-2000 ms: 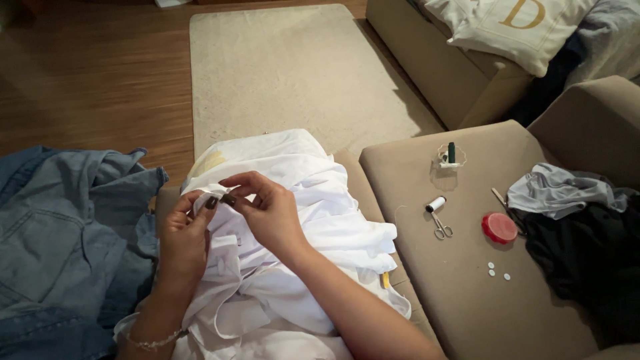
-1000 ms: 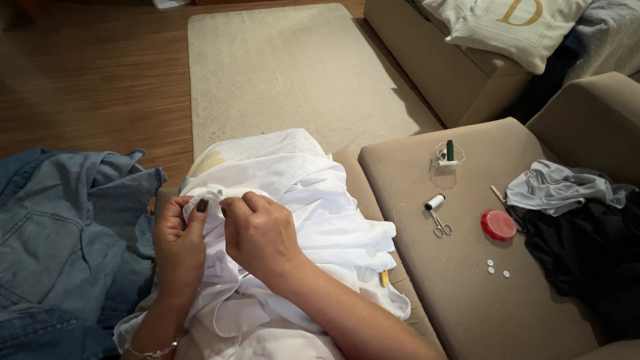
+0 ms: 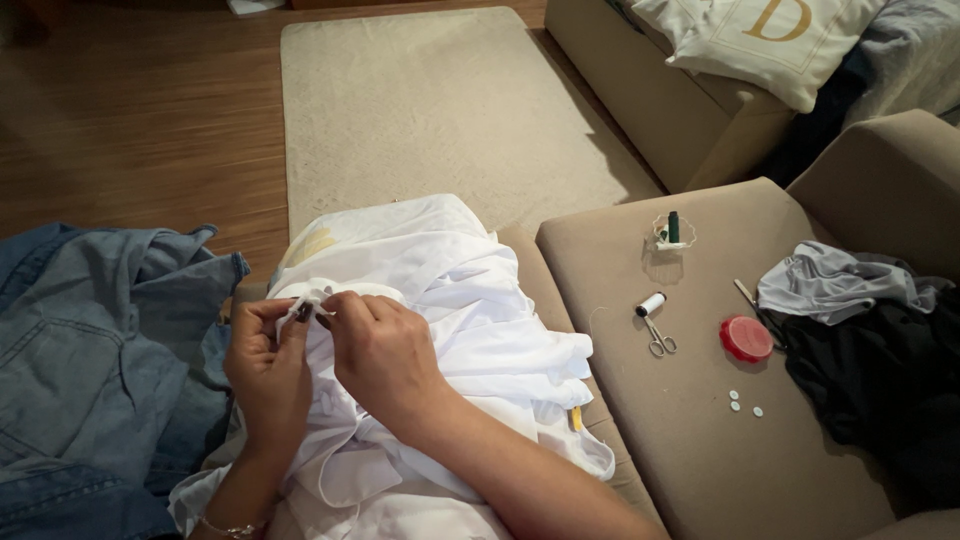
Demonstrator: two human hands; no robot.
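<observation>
A white cloth garment (image 3: 465, 315) lies spread in front of me. My left hand (image 3: 270, 360) pinches a gathered bit of its fabric between thumb and fingers. Close against it, my right hand (image 3: 382, 345) has its fingertips together at the same bit of cloth; whether they hold a needle or thread is too small to tell. On the sofa cushion to the right lie a spool of white thread (image 3: 654, 302), small scissors (image 3: 661, 339), several small white buttons (image 3: 735, 406) and a round red container (image 3: 746, 339). A clear scalloped dish (image 3: 679, 244) holds a dark green spool (image 3: 673, 227).
Blue denim clothing (image 3: 82, 352) is heaped at the left. Grey cloth (image 3: 832, 281) and black cloth (image 3: 870, 375) lie at the right of the sofa cushion (image 3: 697, 465). Beyond are a beige rug (image 3: 427, 112), a wooden floor (image 3: 150, 135) and a white cushion bearing a letter (image 3: 772, 37).
My right hand was tilted with its fingers reaching toward my left hand two seconds ago; it is now turned more knuckles-up beside the gathered cloth. The things on the sofa have not moved.
</observation>
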